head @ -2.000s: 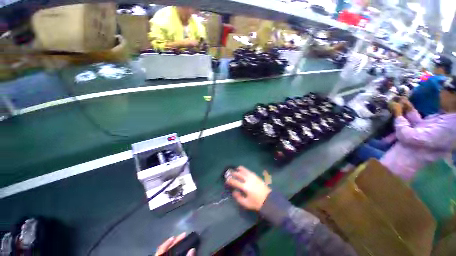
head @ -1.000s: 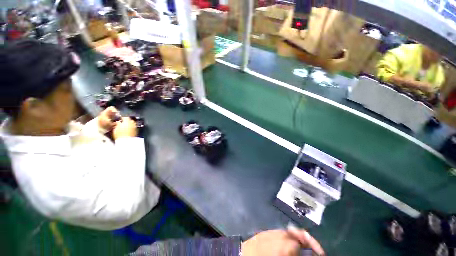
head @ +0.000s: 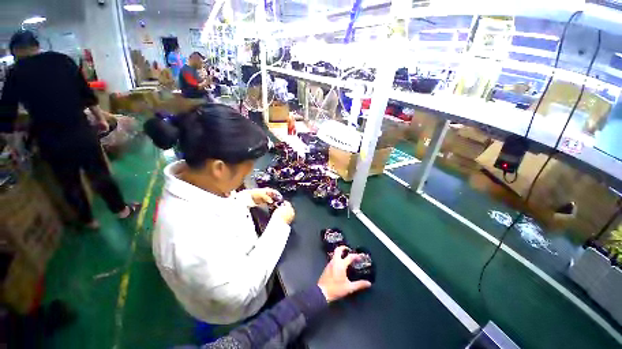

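Observation:
My left hand (head: 341,274) reaches in from the bottom, with a dark sleeve behind it. Its fingers and thumb are around the near and left edges of a waiting unit (head: 361,264), a round black housing with a silvery centre. The unit appears to rest on the bench or on another housing; which one is unclear. A second waiting unit (head: 333,236) stands just behind it, with coloured wires showing. Only a corner of the screw feeder (head: 492,338) shows at the bottom edge. My right hand and the screwdriver are out of view.
A person in white (head: 211,238) works close on the left. A heap of wired units (head: 303,170) lies beyond, beside a cardboard box (head: 343,162). A white post (head: 372,136) rises from the bench. Black cables (head: 508,225) hang at the right.
The view has swung left, and the feeder has slid to the bottom right edge. My left hand has moved out to the waiting units and closed around one.

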